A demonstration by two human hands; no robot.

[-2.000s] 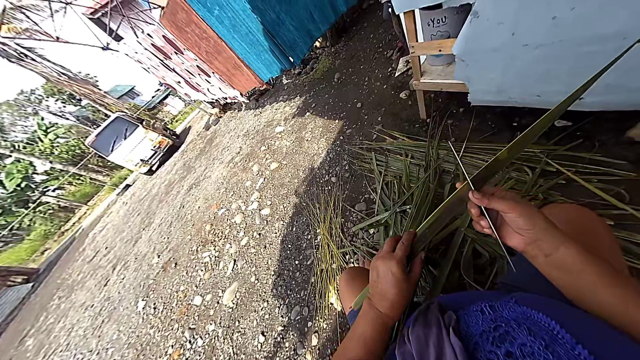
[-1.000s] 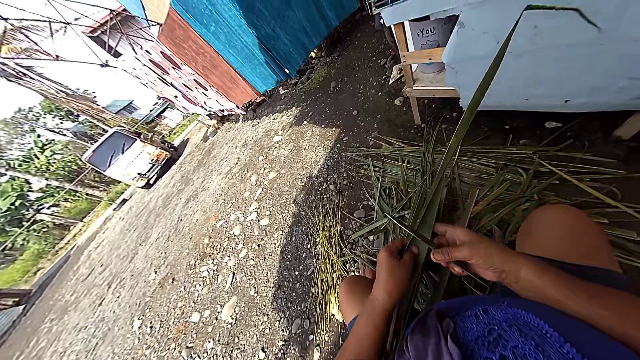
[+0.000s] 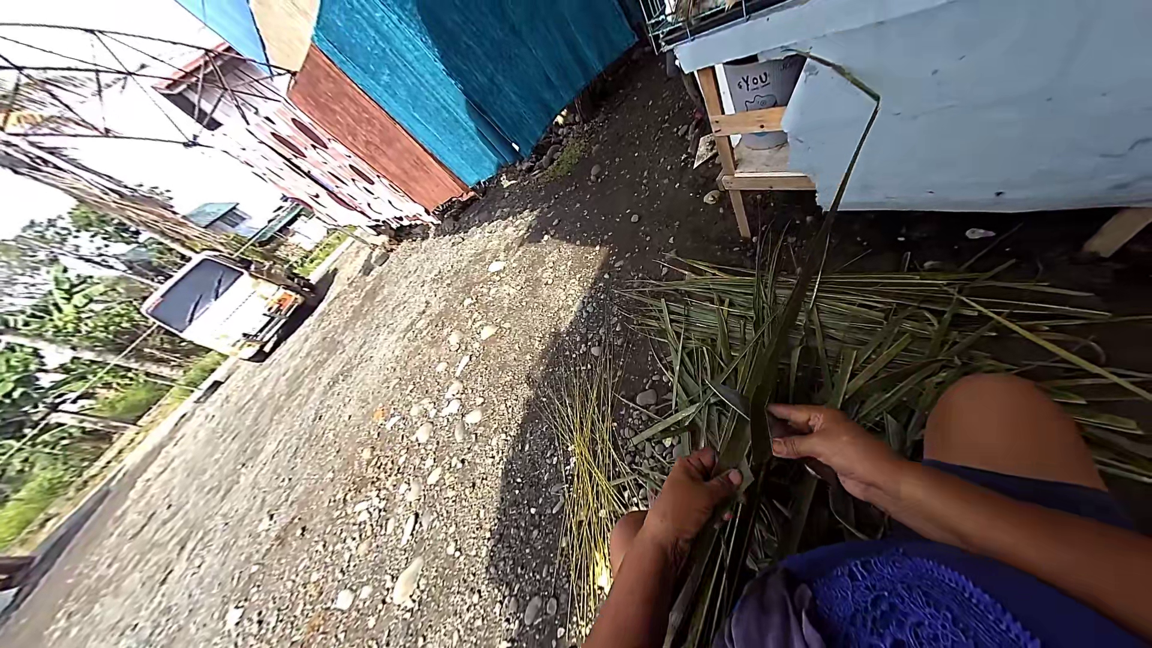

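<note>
My left hand [image 3: 688, 506] grips the lower part of a long green palm leaf [image 3: 796, 301], which rises away from me and bends over near its tip. Close on its right, my right hand [image 3: 832, 447] pinches the leaf's edge and a thin knife blade [image 3: 729, 399], whose tip points up to the left across the leaf; the handle is hidden. Beneath both hands lies a heap of cut palm leaves [image 3: 864, 315]. A bundle of thin yellow-green leaf ribs [image 3: 585, 468] rests on the gravel, left of my left hand.
My bare knee [image 3: 1008, 423] is at the right. Ahead stands a table with a pale blue cover [image 3: 972, 117] and a wooden frame [image 3: 740, 180]. Stony gravel [image 3: 360, 450] stretches left to a parked truck [image 3: 225, 301]. Blue cloth [image 3: 468, 81] hangs beyond.
The leaf stood slanting to the right two seconds ago and now rises more steeply, its tip bent. My right hand has moved down and nearer my left; the knife has turned to point up-left.
</note>
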